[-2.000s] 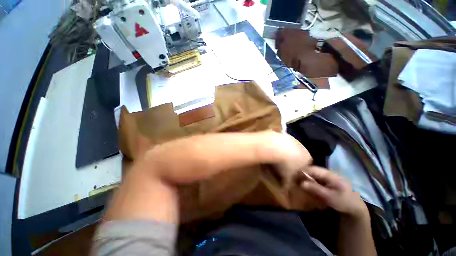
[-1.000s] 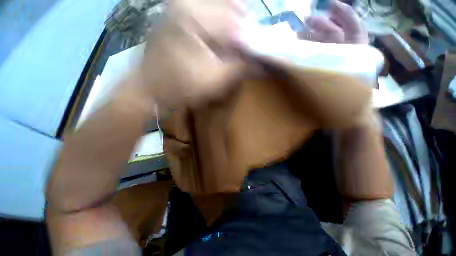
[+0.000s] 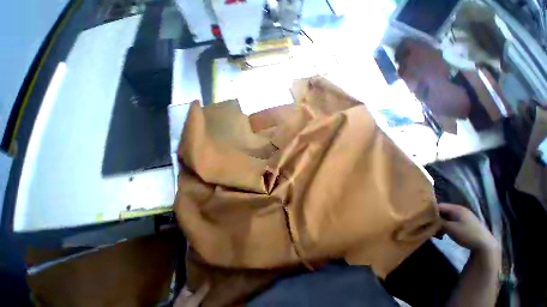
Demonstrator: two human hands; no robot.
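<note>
A large tan-brown garment panel (image 3: 336,174) lies rumpled over the table's front edge and onto my lap, with a dark seam down its middle. A reddish-brown patch (image 3: 270,119) shows near its top edge. My right hand (image 3: 465,225) holds the panel's right edge; some fingertips are hidden by cloth. My left hand (image 3: 193,296) is at the bottom left by the panel's lower edge, mostly hidden and cut off by the picture's edge; its grip cannot be told.
The white machine head (image 3: 231,24) stands behind the panel, with a yellow clamp frame (image 3: 267,55) under it. A black board (image 3: 138,120) lies at left. Dark reddish-brown cut pieces (image 3: 429,78) lie at back right. Striped dark and grey cloth (image 3: 480,183) hangs at right. Brown cloth (image 3: 102,279) is below left.
The raised, blurred panel has come down and spread over the table edge and lap. My hands have moved down and apart, from above the table to the panel's lower left and right edge.
</note>
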